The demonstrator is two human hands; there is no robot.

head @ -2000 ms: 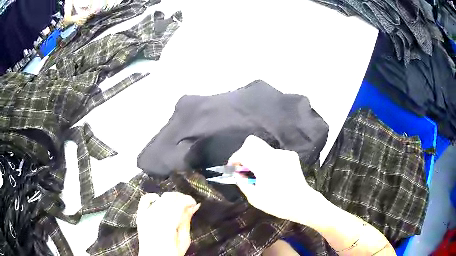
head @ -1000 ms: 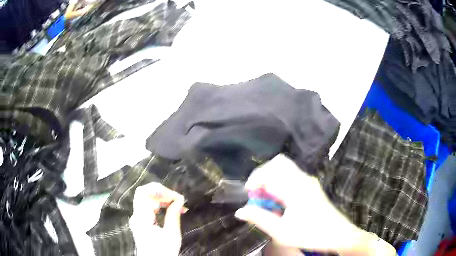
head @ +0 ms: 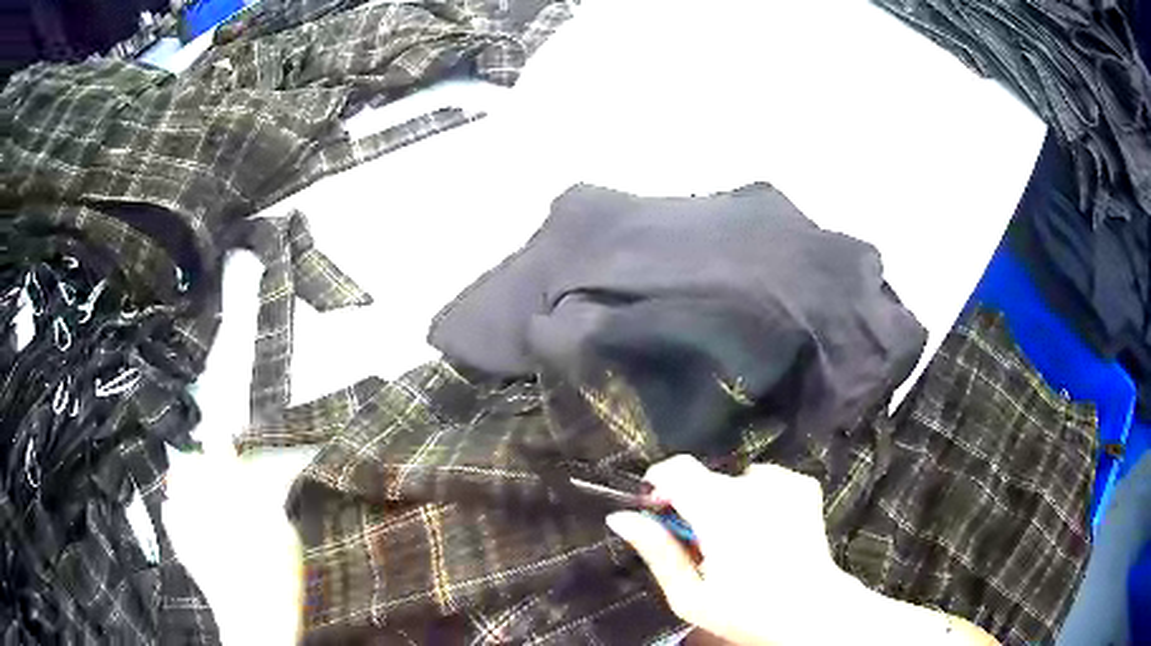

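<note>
The plaid garment (head: pixel 417 543) lies across the near part of the table. Its dark grey lining (head: pixel 720 252) spreads out beyond it. My right hand (head: pixel 757 536) is over the garment and holds the thread snips (head: pixel 675 520), with a silvery blade pointing left over the plaid and red and blue handle parts between the fingers. My left hand (head: pixel 234 505) is at the lower left beside the garment, overexposed and blurred. Its fingers cannot be made out, nor whether it holds cloth.
A plaid pile (head: pixel 139 139) and a dark heap with white loops (head: pixel 76 379) lie at left. Plaid strips (head: pixel 271 328) lie on the white table (head: pixel 783 101). Another plaid piece (head: pixel 985 467) hangs over the blue bin (head: pixel 1073 353) at right. Dark grey pieces (head: pixel 1073 114) are at far right.
My left hand has moved left, away from the middle of the garment. My right hand is a little lower and still holds the snips. The view has shifted, so the table things appear further right.
</note>
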